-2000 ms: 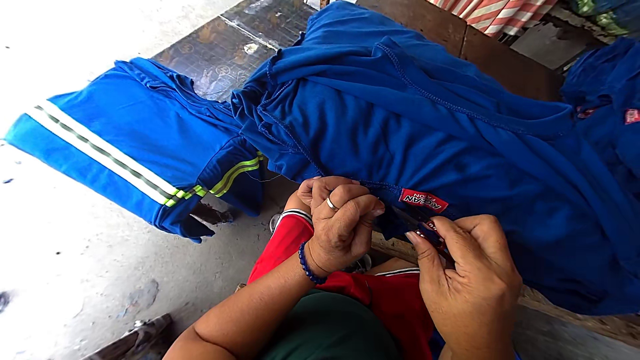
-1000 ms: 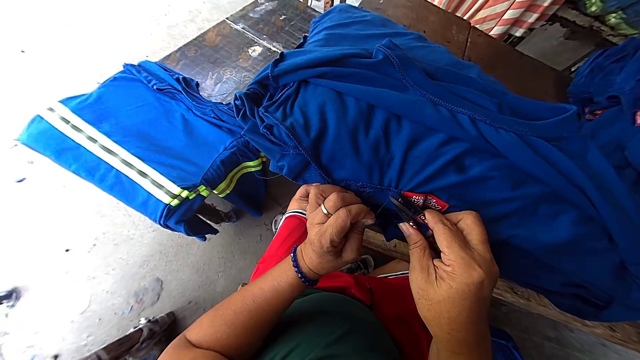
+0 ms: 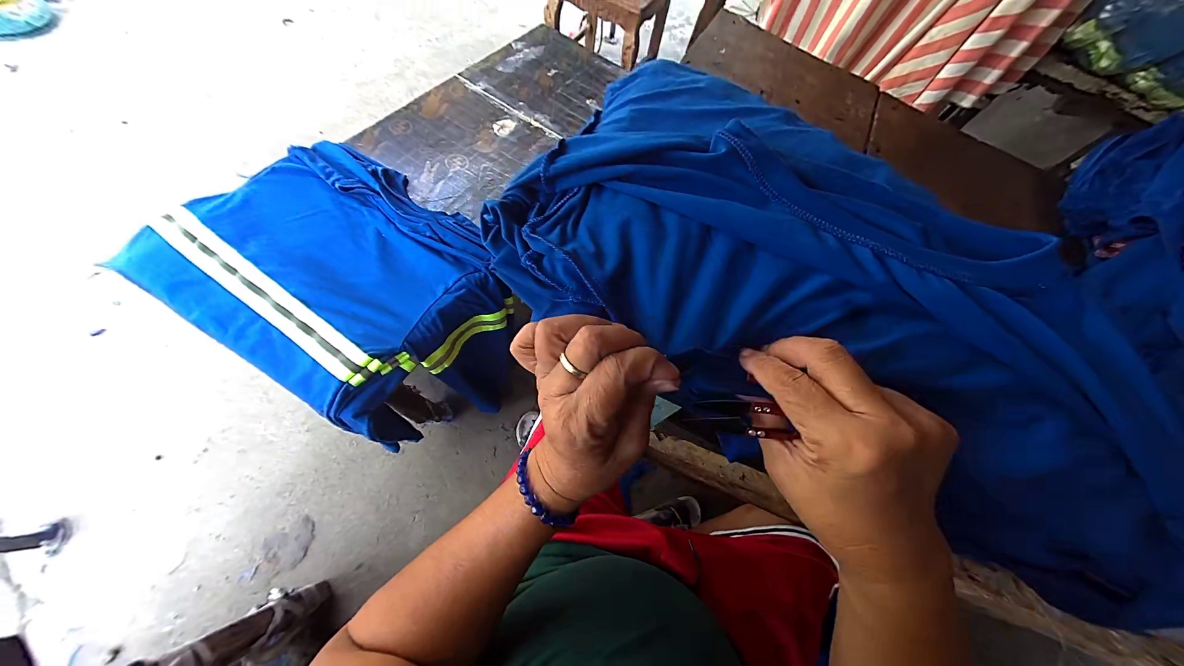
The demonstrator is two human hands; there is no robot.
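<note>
A large blue cloth garment [image 3: 832, 250] with overlocked seams lies bunched over the table before me. At its near edge, my left hand [image 3: 597, 398] has its fingers curled and pinched together; a fold of the blue cloth seems to be between them, though the fingertips hide it. Thread snips [image 3: 763, 421] with dark blades and reddish handles sit in my right hand [image 3: 846, 435], their blades pointing left toward the left hand. The right thumb and forefinger also meet close to the cloth's edge. Left of it hangs a second blue garment [image 3: 287, 268] with white, grey and lime stripes.
The dark tabletop [image 3: 444, 139] shows behind the garments, and its rough wooden edge [image 3: 721, 472] runs beside my lap. A wooden stool [image 3: 629, 18] stands beyond. Red-and-white striped cloth [image 3: 906, 46] hangs at the back, with more blue cloth [image 3: 1133, 203] at the far right.
The red label visible in the earlier frames by my right hand is now out of sight. The right fingers have come together at the cloth, and the snips now lie lower in that hand.
</note>
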